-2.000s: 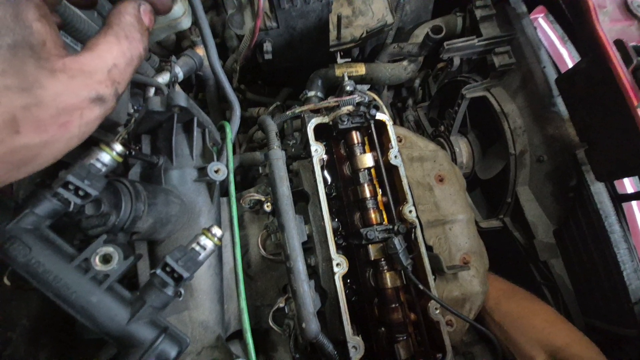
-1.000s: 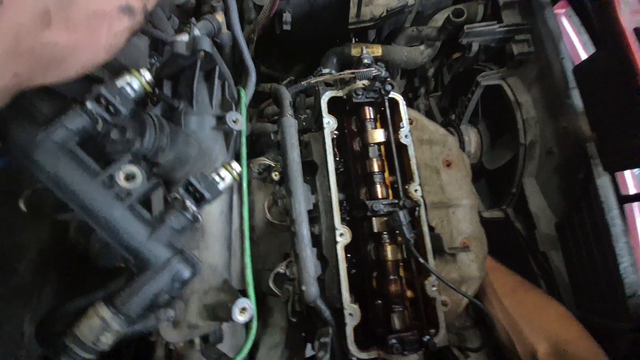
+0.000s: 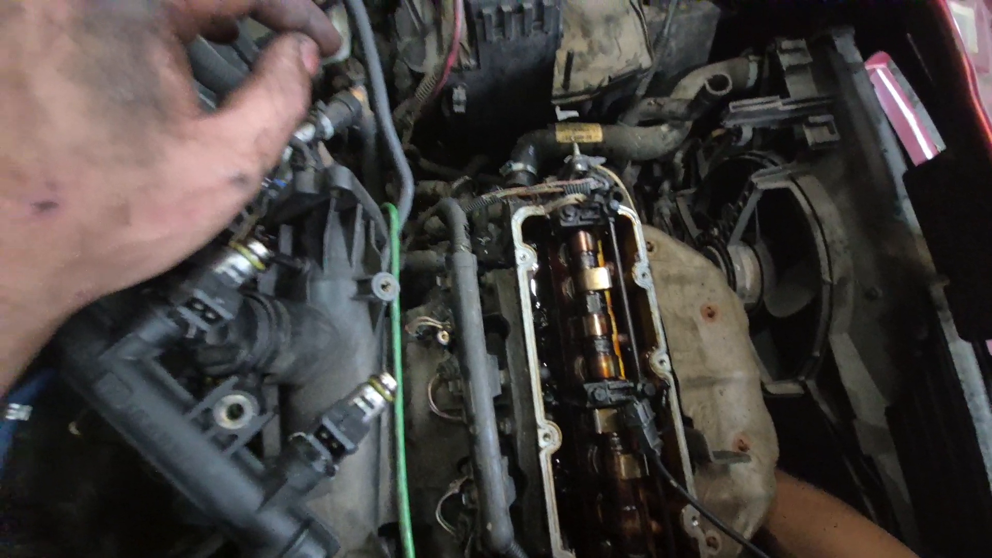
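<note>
My left hand [image 3: 155, 132], dark with grime, reaches in from the upper left with curled fingers and thumb; whether it grips anything is unclear. Below it a black plastic fuel rail [image 3: 167, 434] lies at a slant, with fuel injectors [image 3: 353, 418] sticking out of it. In the centre the cylinder head [image 3: 546, 435] is uncovered, and an oily camshaft [image 3: 595, 279] shows inside. A thin black cable [image 3: 686, 492] runs from its middle to the lower right. My right forearm [image 3: 829, 515] goes in under the heat shield [image 3: 717, 333]; the hand is hidden.
A green wire [image 3: 398, 387] and a black hose [image 3: 473, 372] run down left of the cylinder head. Behind it a coolant hose [image 3: 628, 142] crosses the engine bay. The radiator fan [image 3: 790, 291] and its shroud are at the right, near the red body edge [image 3: 961, 46].
My left hand has shifted over the engine and now covers more of the upper left than two seconds ago. The right forearm stays under the heat shield.
</note>
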